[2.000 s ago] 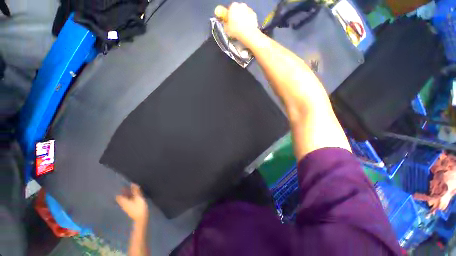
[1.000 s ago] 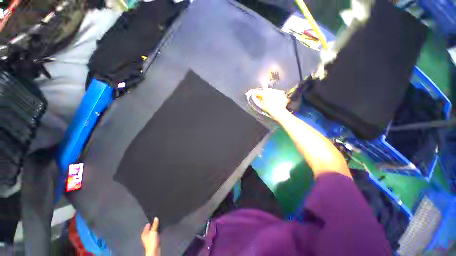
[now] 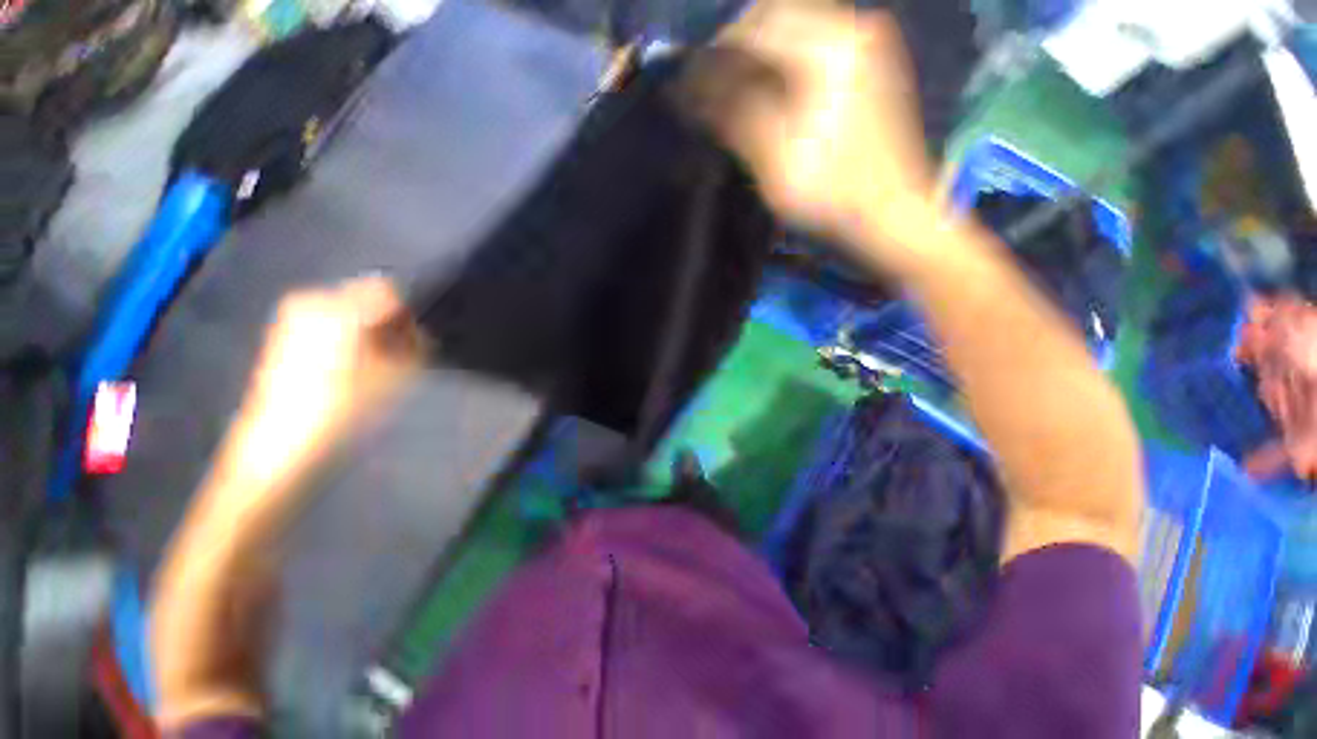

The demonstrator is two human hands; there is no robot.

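Note:
A black skirt (image 3: pixel 578 274) hangs between my two hands, lifted off the grey pressing table cover (image 3: pixel 361 188), its lower part sagging past the table's near edge. My left hand (image 3: pixel 347 325) is closed on its left end. My right hand (image 3: pixel 823 108) is raised at the top of the picture and closed on its other end. Both hands are blurred. The steam iron cannot be made out.
A blue tray (image 3: pixel 145 282) and a red-and-white label (image 3: pixel 110 426) are at the table's far left. A black garment heap (image 3: pixel 282 101) lies behind. Blue crates, one by a dark crumpled heap (image 3: pixel 896 534), stand on the green floor (image 3: pixel 758 404) at the right.
The skirt lay flat on the table and is now lifted between both hands. My right hand has let go of the iron. The view has shifted, and the finished stack is no longer clearly seen.

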